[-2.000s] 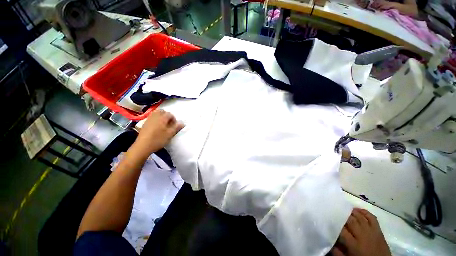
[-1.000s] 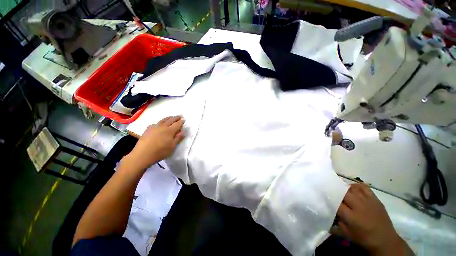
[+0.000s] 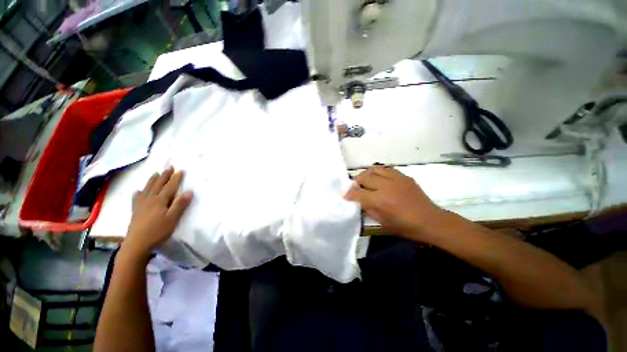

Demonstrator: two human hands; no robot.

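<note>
A white panel (image 3: 240, 165) lies over the table and hangs over its front edge, with a vertical seam near its right part. Black fabric (image 3: 282, 72) adjoins it at the back and left. My left hand (image 3: 158, 206) lies flat on the panel's left part, fingers spread. My right hand (image 3: 388, 196) holds the panel's right edge with bent fingertips. A small white tag (image 3: 362, 246) shows at the cloth edge below it. The presser foot area (image 3: 337, 124) is at the panel's right edge; cloth and blur hide the needle.
The sewing machine head (image 3: 371, 41) stands above the cloth. Black-handled shears (image 3: 481, 127) and slim metal snips (image 3: 481, 160) lie right of the needle area. A red basket (image 3: 48, 168) with cloth in it is at the left. White pieces (image 3: 185, 302) lie low at left.
The view has swung to the right, showing more table beside the machine. My right hand has moved from the panel's lower right corner up along its right edge. My left hand still rests on the panel.
</note>
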